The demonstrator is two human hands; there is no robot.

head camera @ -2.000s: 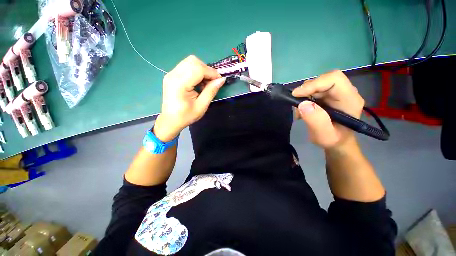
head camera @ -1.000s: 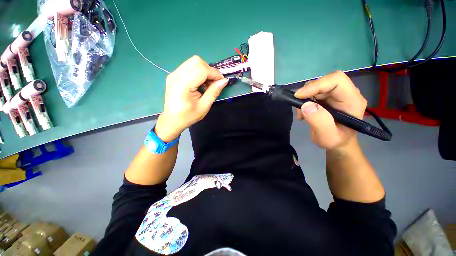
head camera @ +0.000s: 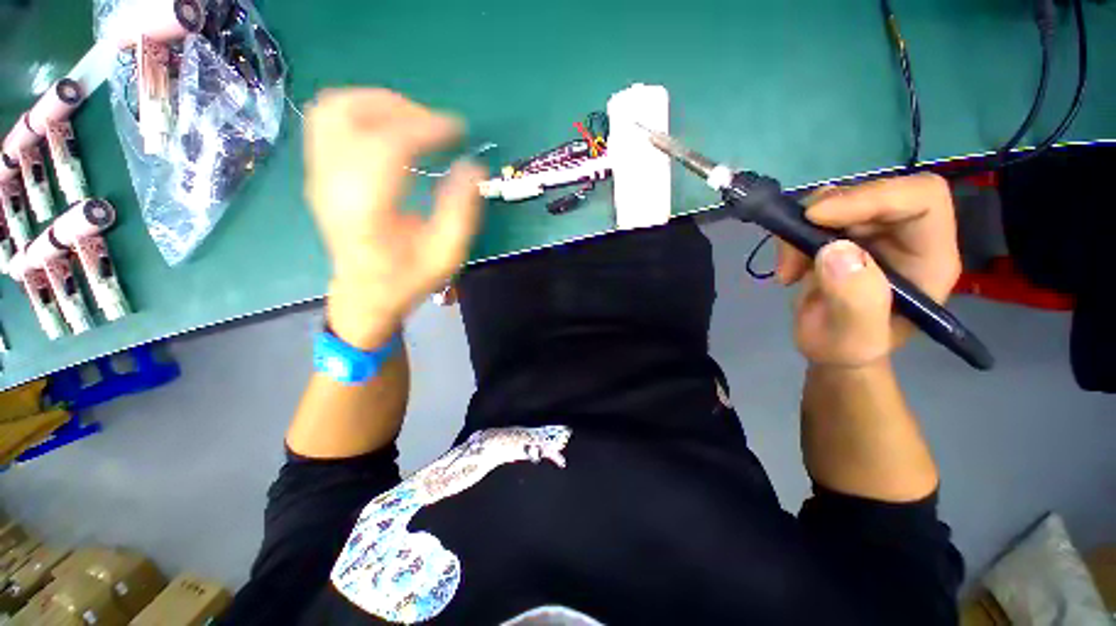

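Observation:
A pale pink hair dryer body (head camera: 640, 159) lies on the green bench, its open handle pointing left with red and black wires (head camera: 592, 132) showing. A small black component (head camera: 570, 199) lies below the handle. My right hand (head camera: 875, 263) holds the black soldering iron (head camera: 844, 245), its metal tip over or just above the dryer body. My left hand (head camera: 382, 196) is blurred, left of the handle and off it. A thin solder wire (head camera: 450, 169) shows beside its fingers; whether the fingers grip it is unclear.
Rows of pink dryer bodies (head camera: 59, 257) lie at the left. A clear plastic bag of black parts (head camera: 196, 147) lies beside them. Black cords (head camera: 907, 86) cross the bench at the right. Cartons (head camera: 110, 581) stand on the floor at the lower left.
My left hand has moved left, away from the handle, uncovering its end and the small black component. The iron has moved up and right, off the component. The dryer body has stayed nearly in place.

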